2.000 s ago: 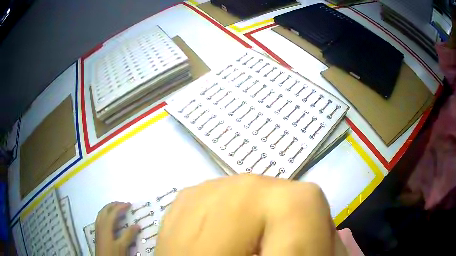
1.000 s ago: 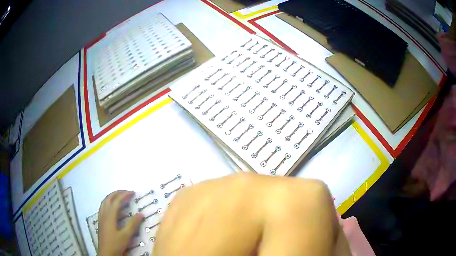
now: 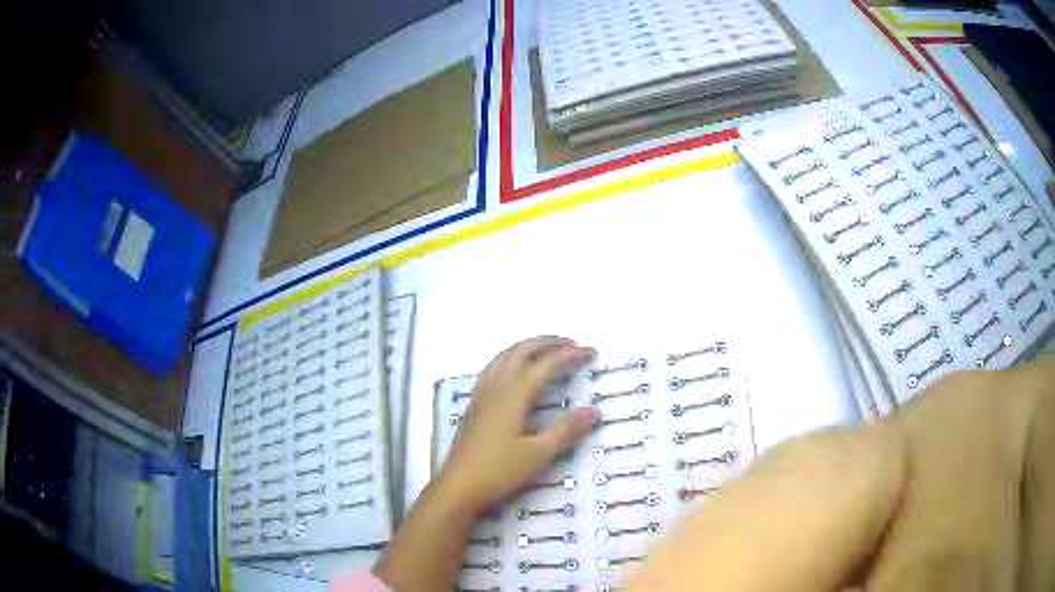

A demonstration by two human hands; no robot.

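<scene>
The working foam board [image 3: 740, 463] lies flat before me, with rows of small dumbbell-shaped wired components [image 3: 622, 446]. My left hand [image 3: 521, 428] is bare and rests over the board's upper left part, thumb and fingers apart, with no part visible in it. My right hand [image 3: 914, 486] is large, close to the camera and cut off by the bottom and right edges. Its back and bent knuckles show; its fingertips are hidden, so I cannot tell what it holds. It covers the board's lower right part.
Filled foam boards are stacked at left [image 3: 307, 428], right [image 3: 926, 231] and far side [image 3: 671, 58]. Brown cardboard [image 3: 382, 162] lies at the far left. A blue folder [image 3: 122, 249] is at the left edge. A black tray [image 3: 1018, 69] shows at far right. Yellow, red and blue tape divides the white tabletop.
The view has swung left, so the boards appear further right and the blue folder shows. My left hand still lies over the working board with fingers apart; my right hand appears further right.
</scene>
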